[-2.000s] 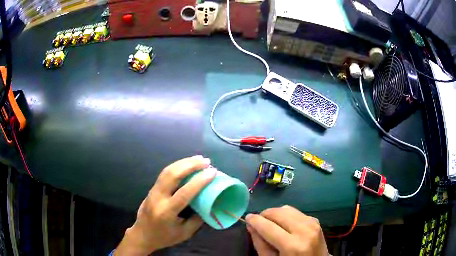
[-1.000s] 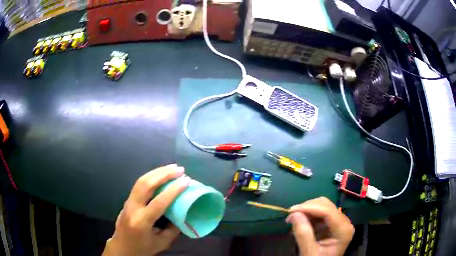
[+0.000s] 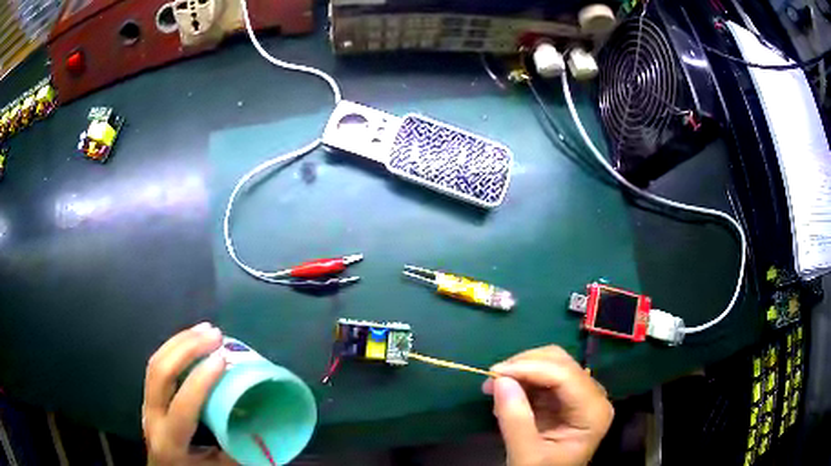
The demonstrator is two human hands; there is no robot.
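Observation:
My left hand [image 3: 180, 387] holds a pale turquoise pot [image 3: 260, 410] at the lower left, its open end tilted towards me; a thin red thing shows inside. My right hand [image 3: 554, 405] pinches a thin tan stick [image 3: 454, 366]. The stick's tip is at the right end of the small charger circuit board [image 3: 374, 342]; I cannot tell if it touches. The board lies on the green mat, with a short red wire at its left end. The yellow pen-like tool [image 3: 469, 290] lies behind the board. The red and black alligator clips [image 3: 319, 268] lie to its left.
The inline switch [image 3: 451, 158] lies mid-mat on the white cable. The red USB tester [image 3: 617, 311] is at right, its white cable curving back. Behind are the red power box [image 3: 100, 45], pale instrument [image 3: 428, 32] and black fan [image 3: 642, 91]. Other boards [image 3: 100, 135] stand at left.
The stick has moved out of the pot and across to the right end of the board. The view has shifted right, so the bench things appear further left.

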